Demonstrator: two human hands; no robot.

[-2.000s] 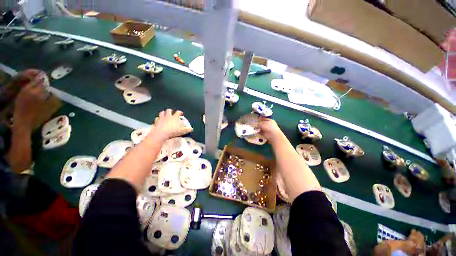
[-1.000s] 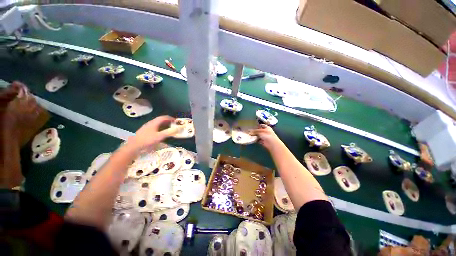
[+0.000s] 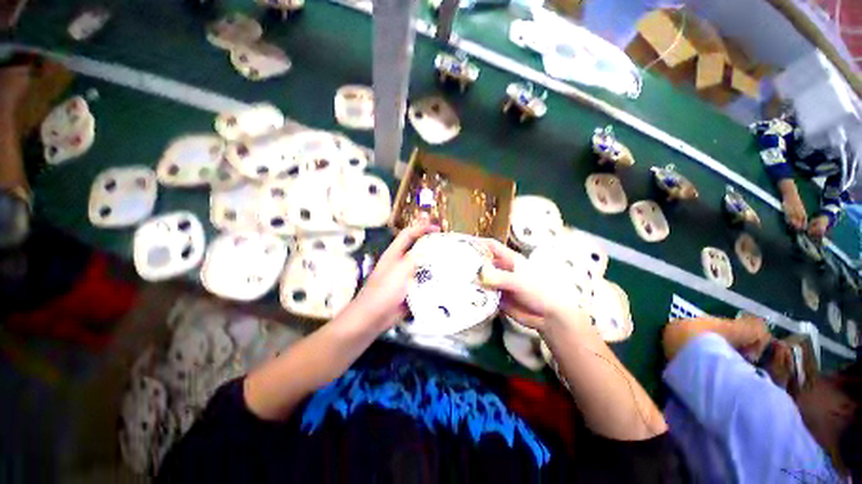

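A cream rounded-square cover (image 3: 452, 288) with round holes is held between both hands, near the bench edge in front of my body. My left hand (image 3: 395, 274) grips its left side. My right hand (image 3: 518, 284) grips its right side, with a yellowish cover on the thumb. The open brown parts box (image 3: 501, 189) with shiny metal fittings is just beyond the hands, beside the grey post. Loose cream covers (image 3: 244, 265) are heaped left of the box, and more covers (image 3: 537, 222) lie right of it.
A grey metal post (image 3: 389, 85) stands behind the box. Part-built units (image 3: 525, 100) are spaced along the green bench. A carton of covers (image 3: 203, 345) is below the edge at left. A person in a light blue sleeve (image 3: 723, 397) is at right, and another person's patterned sleeve (image 3: 777, 146) is beyond.
Both hands have come back from the far belt to the bench edge and now hold one cover together. Two covers lie near the post where the hands were. The view has tilted downward.
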